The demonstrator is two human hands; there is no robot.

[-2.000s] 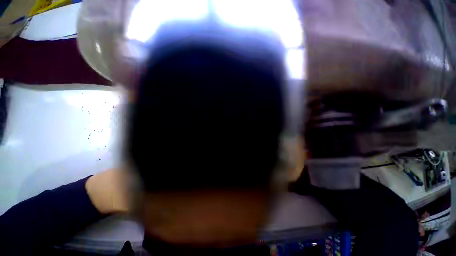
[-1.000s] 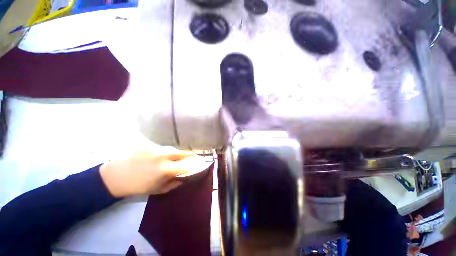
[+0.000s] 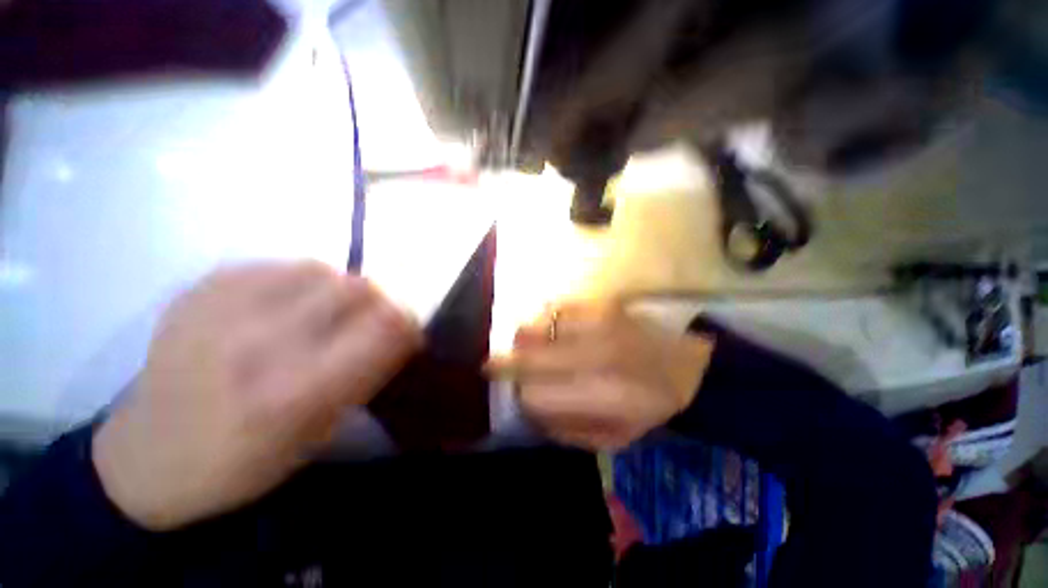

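A dark red fabric panel (image 3: pixel 442 396) lies on the machine bed between my hands, its tip pointing up toward the bright lamp glow near the needle area. My left hand (image 3: pixel 270 362) is over the panel's left side, fingertips touching its edge; it is blurred. My right hand (image 3: pixel 598 373) is at the panel's right side, fingers bent; whether it grips the fabric is unclear. A strip with a thin dark edge (image 3: pixel 357 172) curves up from my left hand. The machine head (image 3: pixel 690 69) is dark and blurred above. The needle is lost in the glare.
Black-handled scissors (image 3: pixel 758 224) lie on the bed to the right. Another maroon panel (image 3: pixel 138 40) lies at the upper left of the white table (image 3: pixel 103 195). A blue basket (image 3: pixel 690 494) is below the table edge. Small tools (image 3: pixel 986 322) lie at the far right.
The view has shifted, so the bed and scissors show and the machine head sits higher. My right hand has come into view. The panel at the upper left appears higher.
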